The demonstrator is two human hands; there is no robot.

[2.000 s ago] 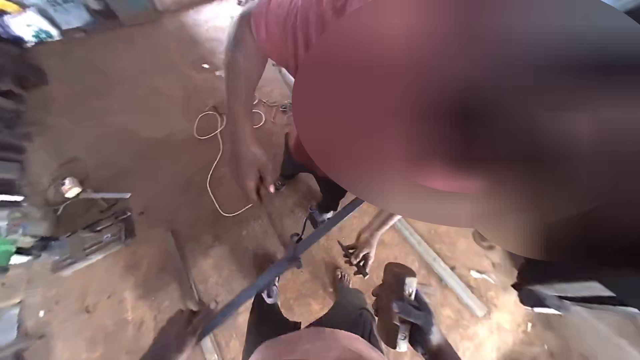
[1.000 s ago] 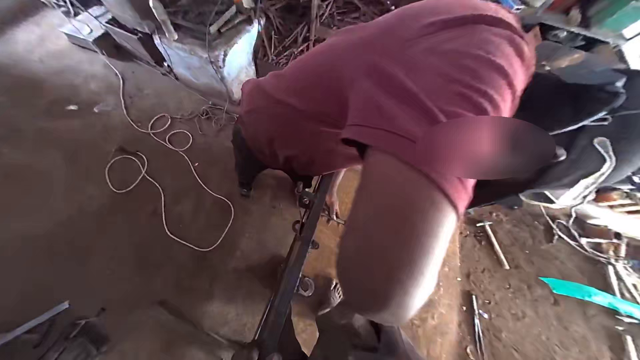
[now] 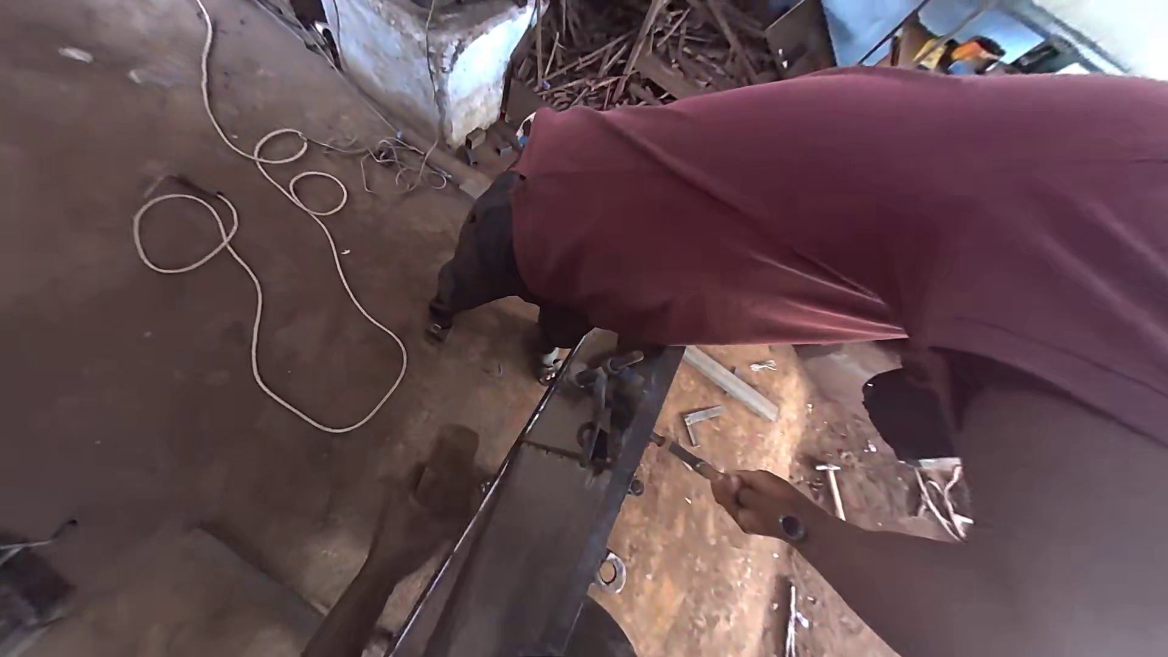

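Observation:
A long dark metal section (image 3: 547, 511) runs from the bottom edge up to the middle of the view. My left hand (image 3: 443, 474), in shadow and blurred, is beside its left edge; its grip is unclear. My right hand is not visible. A dark metal clamp (image 3: 600, 401) sits on the upper part of the section. A co-worker in a maroon shirt (image 3: 730, 219) bends over its far end. To the right of the section, the co-worker's hand (image 3: 757, 502) holds a narrow bar-like tool (image 3: 689, 456).
A pale cord (image 3: 258, 319) lies looped on the floor at left. On the right are a small metal square (image 3: 701, 420), a flat metal bar (image 3: 730, 383) and a hammer (image 3: 832, 488). A whitish block (image 3: 474, 73) and scrap metal pieces (image 3: 630, 46) are at the back.
The co-worker's arm, stretched down across the section's right side one second ago, now reaches in from the right with a tool in hand. The view has shifted greatly.

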